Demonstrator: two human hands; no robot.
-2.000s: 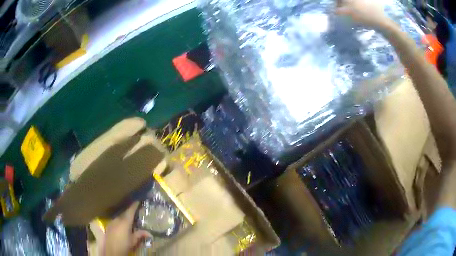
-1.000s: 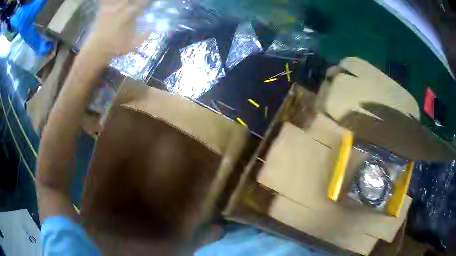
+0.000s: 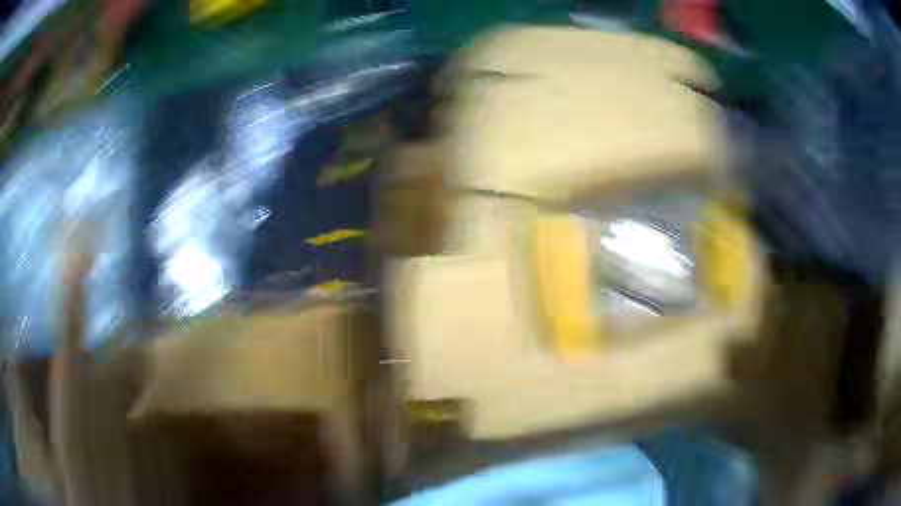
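The view is strongly blurred. The open yellow box [image 3: 563, 287] sits on tan cardboard sheets [image 3: 459, 331] right of centre, its two yellow sides upright. A shiny bagged cable coil [image 3: 647, 252] lies between them. My left hand [image 3: 75, 262] is a faint skin-toned blur at the far left, over a pale silvery plastic heap; its fingers cannot be made out. My right hand is not visible; a light blue sleeve or garment [image 3: 553, 480] shows at the bottom centre.
Large rounded cardboard pieces [image 3: 593, 114] stand behind the box. A brown carton [image 3: 252, 366] is at the lower left. Silvery bags [image 3: 193, 242] and yellow scraps [image 3: 336, 237] lie on a dark surface. A red item [image 3: 692, 18] is on the green surface at the top.
The view has turned, and the yellow box now appears higher and further left. My left hand and arm appear further left and lower. The coil remains between the yellow sides.
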